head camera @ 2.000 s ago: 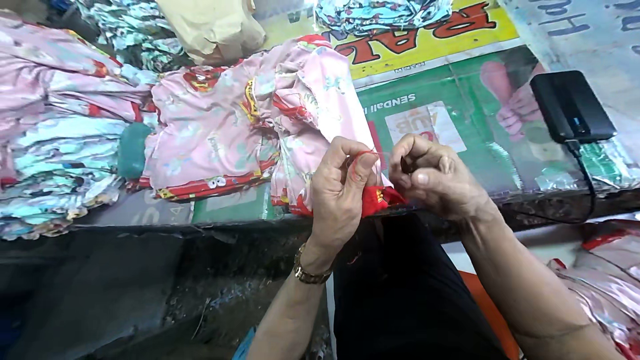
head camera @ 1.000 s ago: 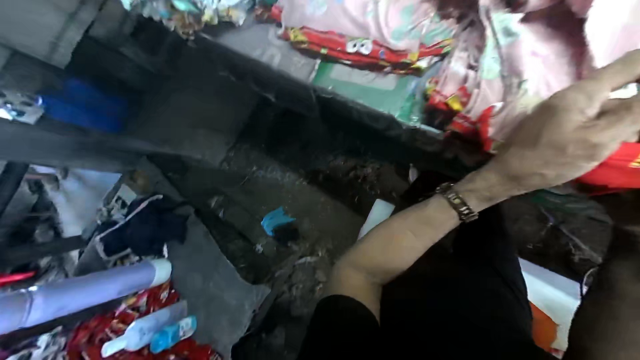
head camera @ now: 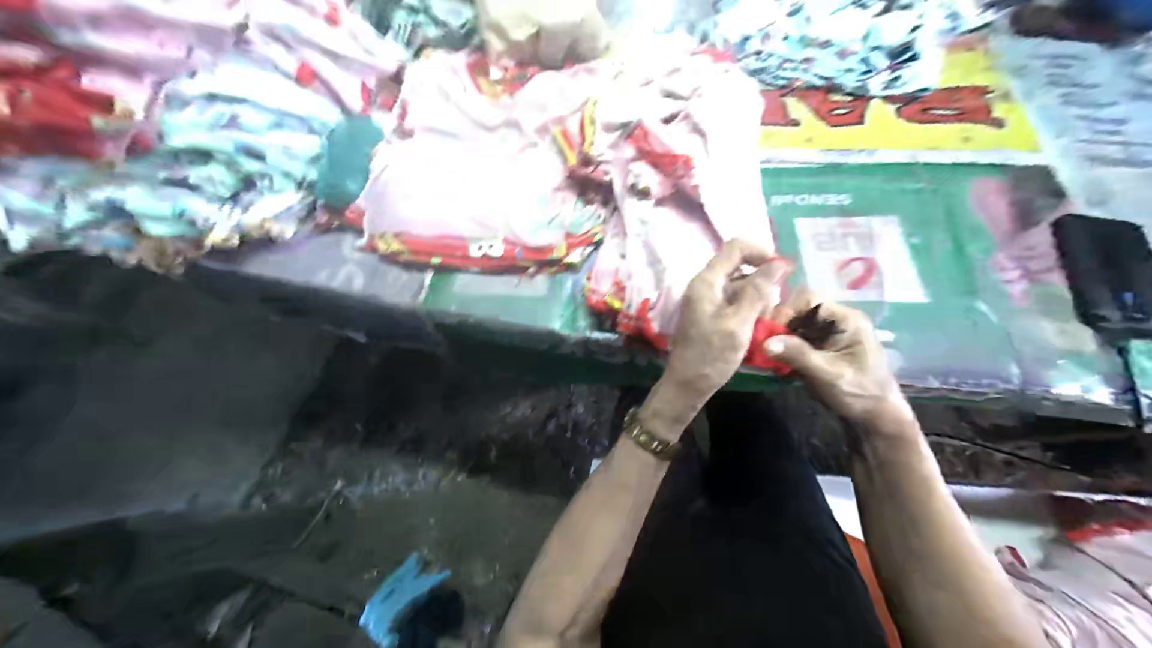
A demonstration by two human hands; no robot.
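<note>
A pink printed garment with red trim [head camera: 666, 216] lies at the table's front edge, its red-trimmed corner between my hands. My left hand [head camera: 720, 315], with a watch at the wrist, pinches red fabric between thumb and fingertips. Close beside it on the right, my right hand [head camera: 832, 355] has its thumb against the red fabric, and a small dark thing [head camera: 814, 326] shows among its fingers; blur hides what it is. Another part of pink fabric with a red printed hem [head camera: 481, 198] is spread to the left.
Piles of pink and light blue printed cloth [head camera: 243, 117] fill the left. Crumpled brown paper [head camera: 540, 31] and more printed cloth [head camera: 837, 40] lie at the back. A black power bank [head camera: 1102, 274] with a cable sits at the right. Blue scrap [head camera: 400, 594] is on the floor.
The view swung down to the left toward the floor, then came back to the table. A dark thing now shows in my right hand, where none was plain two seconds ago.
</note>
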